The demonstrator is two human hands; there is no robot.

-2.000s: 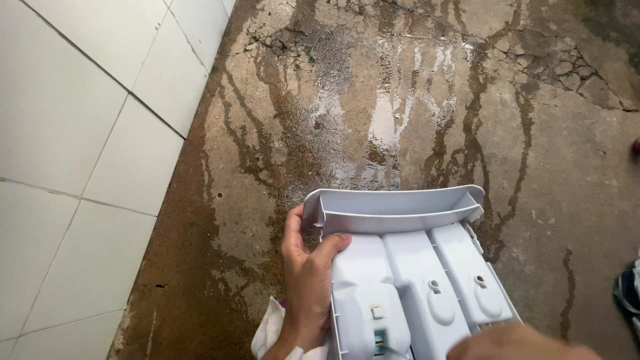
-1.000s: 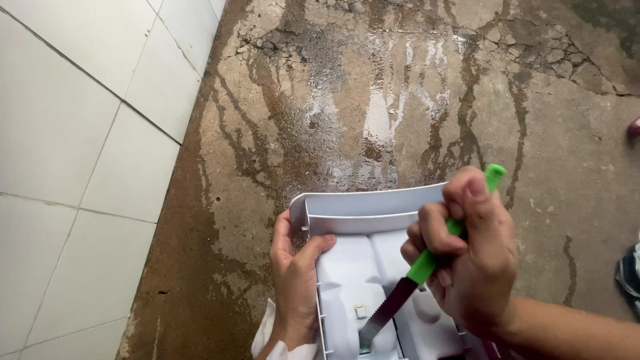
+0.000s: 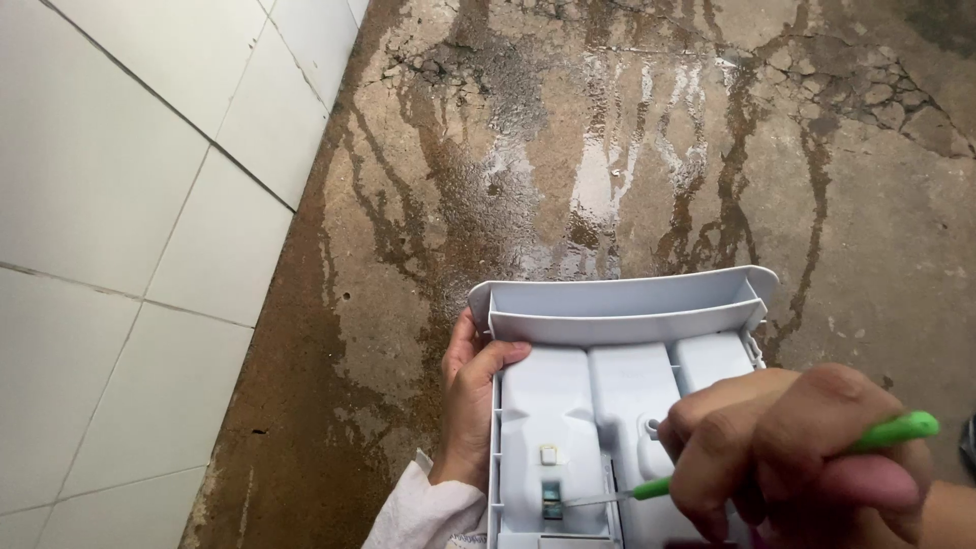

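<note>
My left hand (image 3: 473,396) grips the left edge of a white plastic detergent drawer (image 3: 625,324), its thumb on top near the front panel. The drawer has several molded compartments. My right hand (image 3: 793,450) is closed around the green handle (image 3: 900,429) of a knife, whose thin blade (image 3: 598,499) points left. The blade's tip is at a small rectangular opening (image 3: 552,499) in the left compartment, below a small square peg (image 3: 548,455). My right hand hides the drawer's lower right part.
A white tiled wall (image 3: 145,229) runs along the left. Below lies a cracked, wet concrete floor (image 3: 610,168). A dark object (image 3: 968,446) shows at the right edge. White cloth (image 3: 427,511) is at my left wrist.
My right hand and the knife have moved lower, and the blade has turned from steeply slanted to nearly level. My left hand keeps its hold on the drawer.
</note>
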